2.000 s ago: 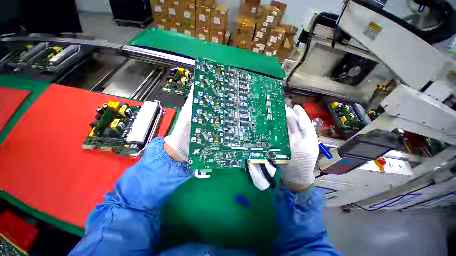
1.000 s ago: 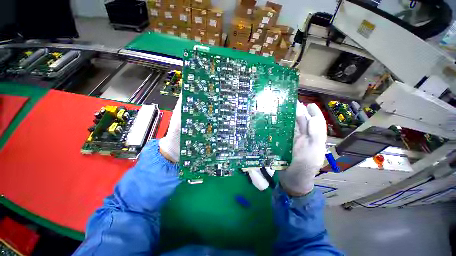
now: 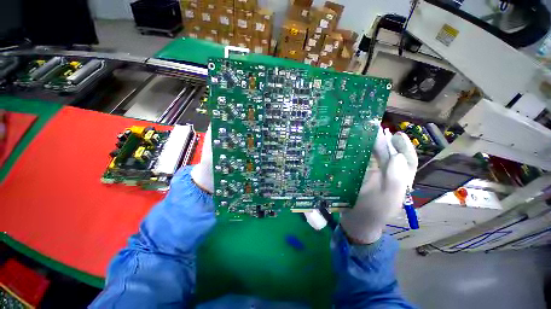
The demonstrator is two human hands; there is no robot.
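A large green control board point(image 3: 290, 139) is held up in front of me, its face with dense small parts turned towards me. My left hand point(image 3: 206, 166), in a white glove, holds its left edge; its fingers are hidden behind the board. My right hand point(image 3: 380, 187), gloved in white, holds its right edge. A marker pen with a blue end point(image 3: 411, 214) sticks out beside my right hand. A small blue piece point(image 3: 295, 242) lies on the green mat below the board. The white item under the board's lower edge is partly hidden.
A power board point(image 3: 148, 154) with a white block lies on the red mat point(image 3: 66, 199) at left. More power boards point(image 3: 78, 75) sit on the conveyor behind. White machines point(image 3: 483, 54) stand at right. Stacked cartons point(image 3: 235, 27) stand at the back. A green mat point(image 3: 260, 265) lies below.
The control board has come closer and tilted, with its right side further right. My right hand has moved right and its pen now points downward.
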